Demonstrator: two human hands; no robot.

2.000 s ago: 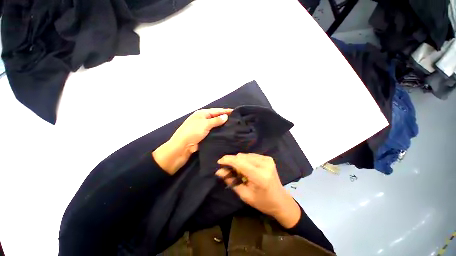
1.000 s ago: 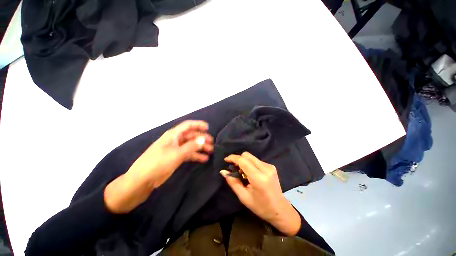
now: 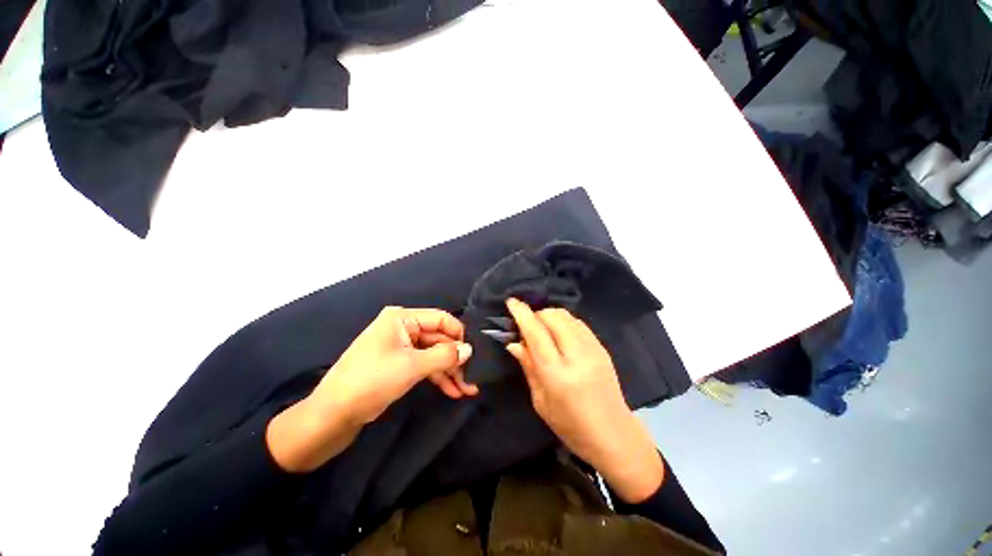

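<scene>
A black garment (image 3: 359, 293) lies on the white table nearest me, with a gathered, flared cloth end (image 3: 598, 277) on top of it. My left hand (image 3: 381, 375) is over the cloth just left of that end, thumb and forefinger pinched together at its edge; whether thread or cloth is between them is too small to tell. My right hand (image 3: 571, 380) holds small thread snips (image 3: 499, 329), whose dark points stick out toward my left fingertips. The rest of the snips is hidden in the hand.
A crumpled black garment pile (image 3: 228, 65) lies at the table's far left. The white tabletop (image 3: 522, 119) ends at a corner on the right. Beyond it, denim (image 3: 870, 315) and dark clothes hang or lie low above the grey floor (image 3: 870, 456).
My left hand left the flared end's edge and came down and right beside my right hand, its fingers now pinched. The snips' points now show. The camera view has shifted slightly.
</scene>
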